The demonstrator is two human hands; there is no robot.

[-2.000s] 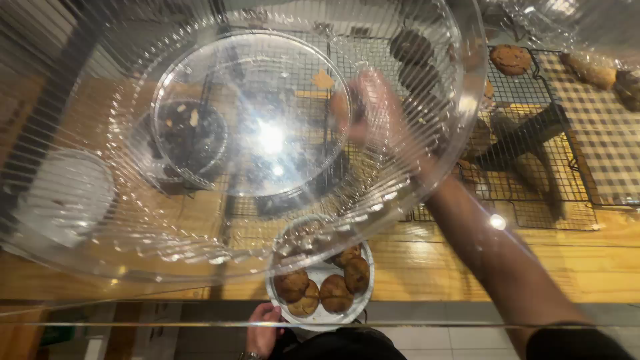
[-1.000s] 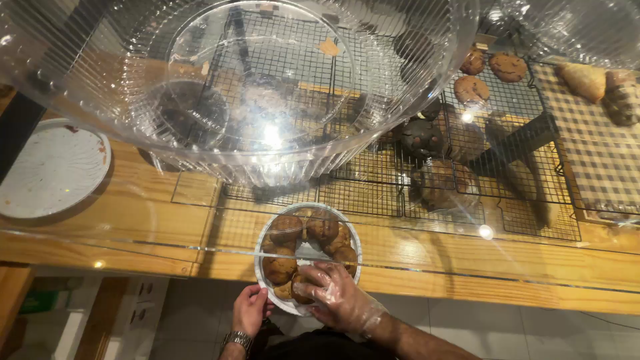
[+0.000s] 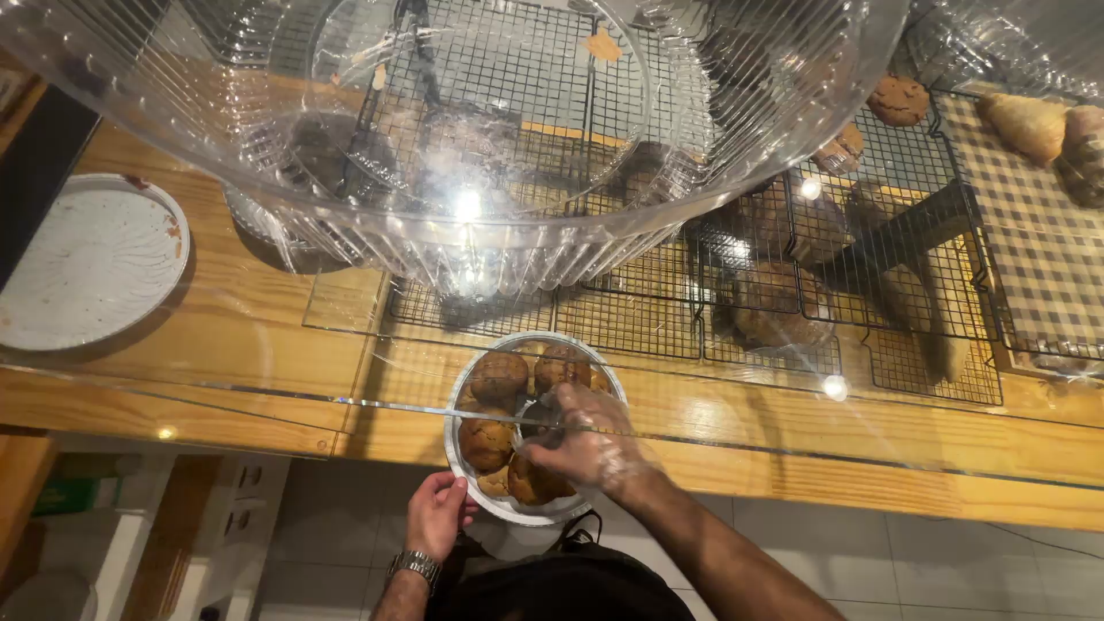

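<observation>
A round white plate (image 3: pixel 457 440) holds several brown baked goods (image 3: pixel 487 442) arranged around it, near the wooden counter's front edge. My left hand (image 3: pixel 437 516), bare and with a metal watch at the wrist, grips the plate's lower left rim. Over the right half of the plate is my right hand (image 3: pixel 586 438) in a clear plastic glove, thumb and fingers curled around a dark patch near the centre. Whether that patch is a held piece or shadow cannot be told. A clear pane's edge crosses the view over this hand and the plate.
A large clear ribbed plastic cover (image 3: pixel 535 226) fills the upper view. Beyond it are black wire racks (image 3: pixel 638 323) with cookies (image 3: pixel 898 99) and dark baked goods. A crumb-marked white plate (image 3: pixel 95 259) lies left; checkered paper (image 3: pixel 1035 250) bearing pastries lies right.
My right hand has come back from the racks to the plate, and its fingers have shifted from the plate's lower part toward the centre. My left hand stays at the rim.
</observation>
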